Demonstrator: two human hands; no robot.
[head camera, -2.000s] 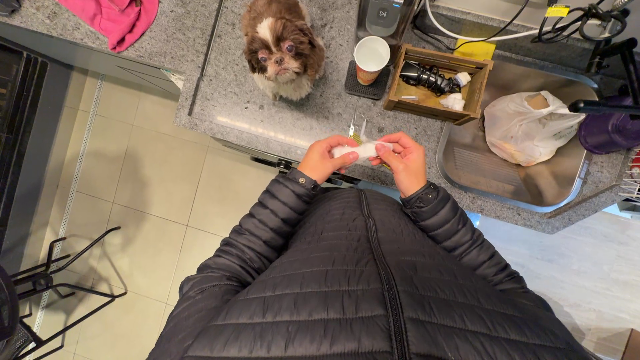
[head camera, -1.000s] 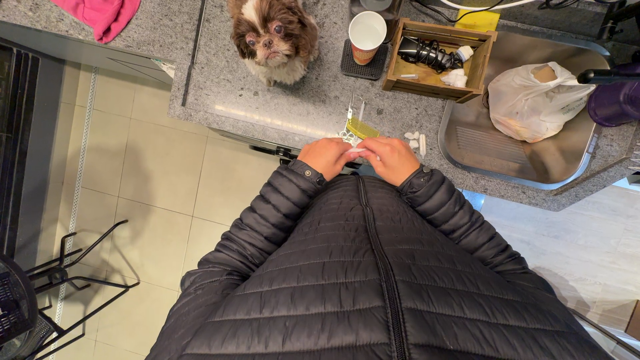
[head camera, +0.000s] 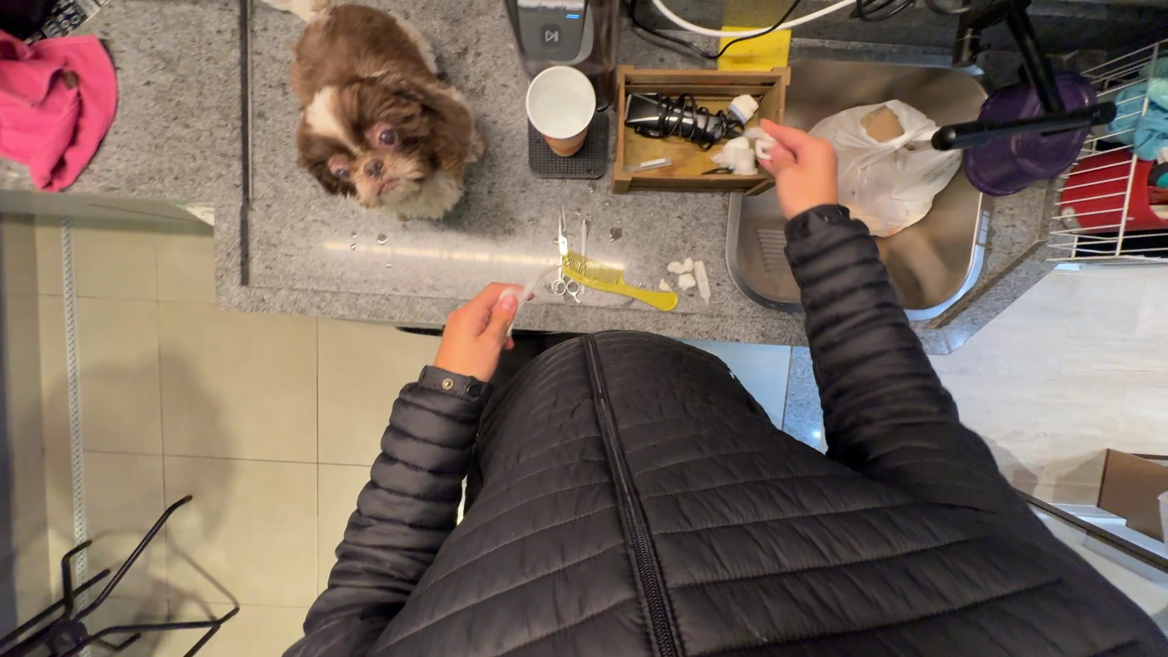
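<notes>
My left hand (head camera: 481, 330), at the counter's front edge, pinches a thin translucent white tube-like item (head camera: 532, 290). My right hand (head camera: 801, 166) is over the right end of a wooden box (head camera: 703, 181) and pinches a piece of white cotton (head camera: 760, 143). Inside the box are a black hair clipper with a coiled cord (head camera: 680, 119) and more cotton (head camera: 735, 156). A yellow-green comb (head camera: 619, 280) lies across metal scissors (head camera: 563, 239). Right of the comb are several small cotton pieces (head camera: 682, 266) and a white stick-like item (head camera: 702, 282).
A brown and white dog (head camera: 379, 114) is on the granite counter (head camera: 493, 214), left of a paper cup (head camera: 561, 105) on a black drip tray. The steel sink (head camera: 785, 265) holds a white plastic bag (head camera: 881, 173). A pink cloth (head camera: 64, 105) lies far left.
My hands, together at the counter edge before, are now apart: the right has moved up to the wooden box, the left a little leftward. The dog's head has turned and lowered.
</notes>
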